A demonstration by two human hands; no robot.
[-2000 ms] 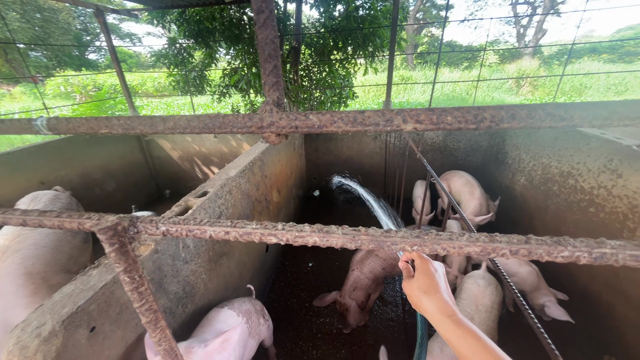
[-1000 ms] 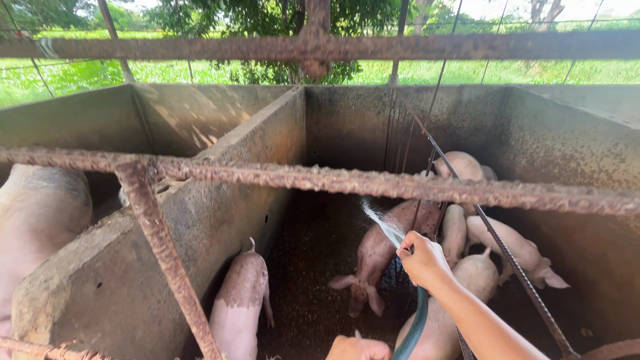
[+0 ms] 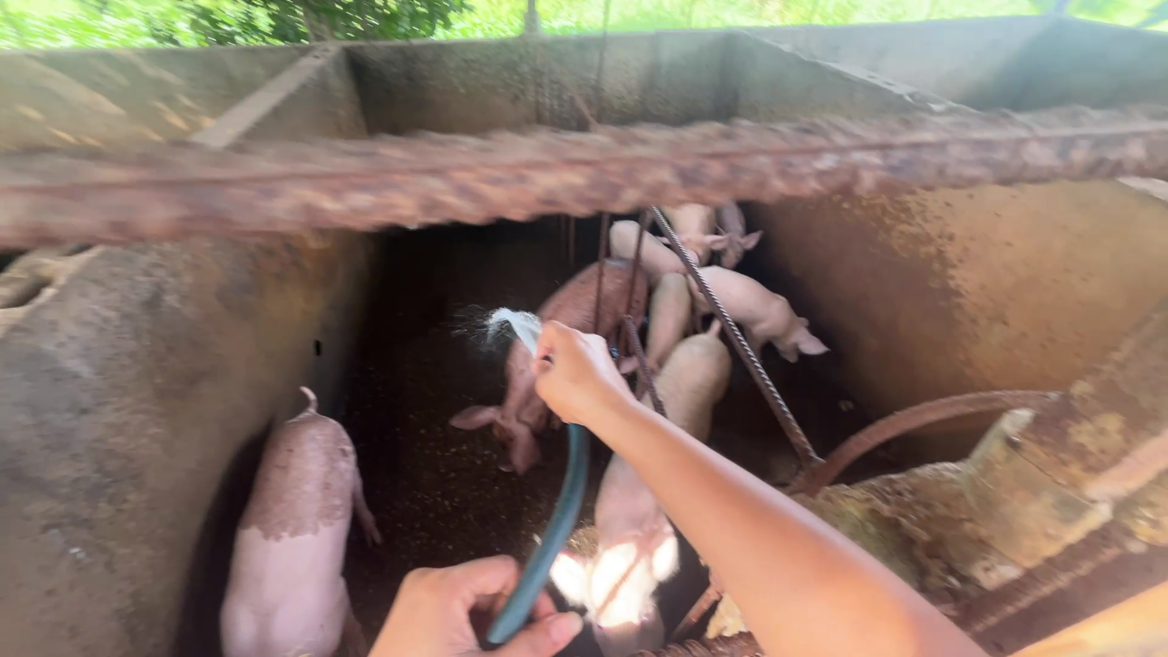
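A green rubber hose (image 3: 557, 525) runs up through both of my hands. My right hand (image 3: 577, 370) is closed around its outlet end, and water (image 3: 514, 324) sprays from there toward the upper left. Low in the view, my left hand (image 3: 470, 607) curls its thumb and fingers around the hose. Just beyond the right hand stands a wet, reddish pig (image 3: 593, 297) with its head lowered. A pale pig (image 3: 689, 392) is under my right forearm, its sunlit head near the bottom. Another pig (image 3: 306, 529), wet on its rear half, stands at the left wall.
A rusty metal bar (image 3: 547, 178) crosses the view in front of me. Concrete walls (image 3: 164, 411) enclose the pen on both sides. Thin steel rods (image 3: 739, 347) slant down beside my forearm. More pigs (image 3: 753, 306) crowd the back right, and a broken concrete ledge (image 3: 922, 520) lies at right.
My left hand has come into view and now grips the hose below the right hand. The water stream looks shorter than two seconds ago. The view has tilted downward.
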